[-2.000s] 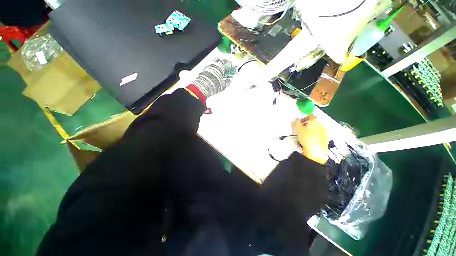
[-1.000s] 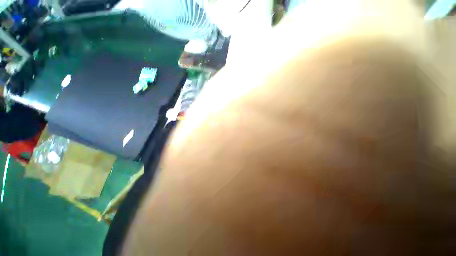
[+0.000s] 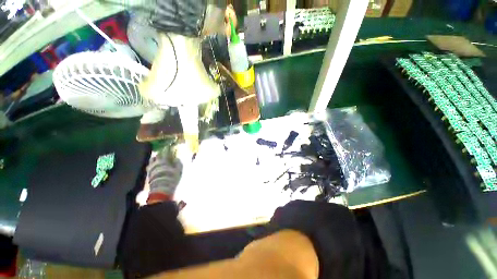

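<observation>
My left hand [image 3: 164,173], in a grey knit glove with a red cuff, is at the left edge of the bright white work surface [image 3: 234,185], beside the pale post under the cream hood. Glare hides what its fingertips hold, if anything. My right hand [image 3: 278,255] is bare, blurred and very close to the camera at the bottom edge; its fingers cannot be made out. Black cable leads [image 3: 319,163] lie in a tangle on the right of the white surface. Two black connectors [image 3: 266,143] lie apart from the pile. Small green circuit boards [image 3: 103,169] lie on the black pad [image 3: 71,210].
A cream hood [image 3: 177,73] stands behind the work, with a white fan [image 3: 101,82] behind left. A bottle with a yellow lower part [image 3: 240,62] is beside the hood. A clear plastic bag [image 3: 359,152] lies right, near a pale upright post [image 3: 338,60]. Board panels [image 3: 452,109] are far right.
The view has swung right and lifted. My right hand left the white surface, covered most of the view a second ago, and is now low at the bottom edge. My gloved left hand shows more fully.
</observation>
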